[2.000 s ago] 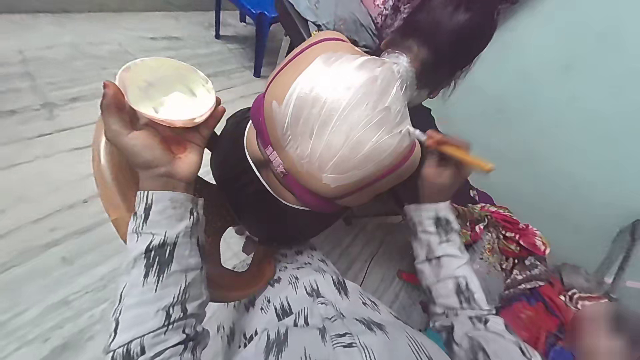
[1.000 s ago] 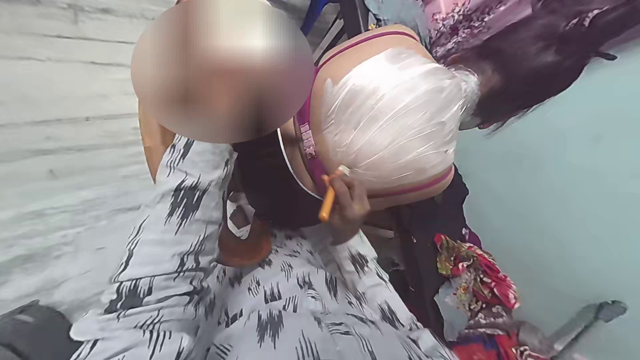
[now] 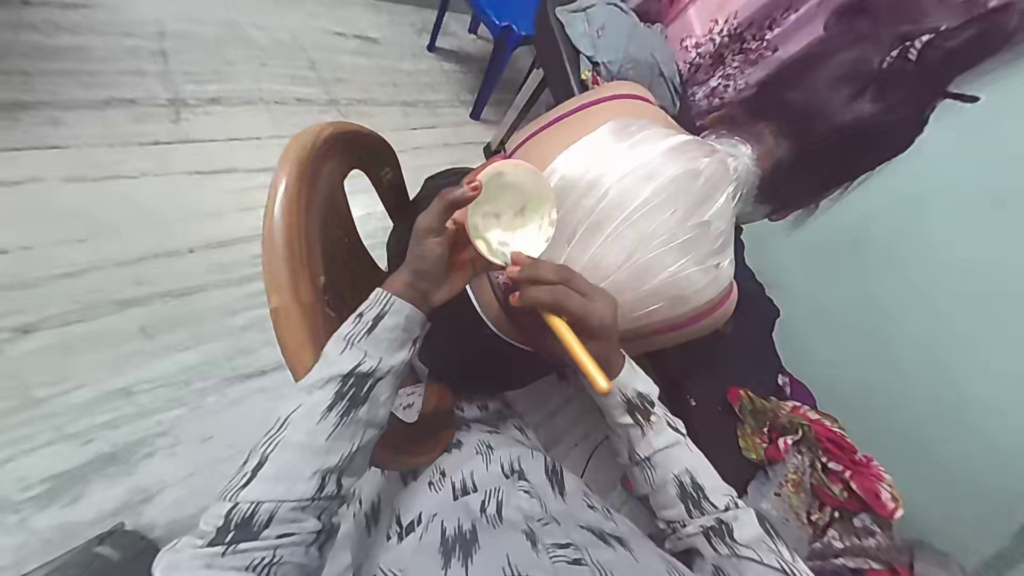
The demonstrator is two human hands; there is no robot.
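Note:
My left hand (image 3: 440, 248) grips a small round bowl (image 3: 512, 210) of pale cream by its rim, tilted toward me. In my right hand (image 3: 568, 308) is a brush with an orange-yellow handle (image 3: 578, 356); its tip is at the bowl's lower rim, mostly hidden by my fingers. Just beyond both hands is the bare back of a seated person (image 3: 592, 120), coated with a white, streaky, glossy layer (image 3: 656, 216). Purple straps (image 3: 680, 322) run along both sides of that layer.
A brown curved chair arm (image 3: 300, 240) stands left of the person. A blue plastic chair (image 3: 504, 32) is at the top. Patterned red cloth (image 3: 840, 456) lies at the lower right, beside a pale green wall (image 3: 904, 320). The person's dark hair (image 3: 832, 120) hangs at upper right.
The brush has moved away from the white layer on the back to the bowl. Two seconds ago the bowl was farther left, apart from my right hand; now both hands are together.

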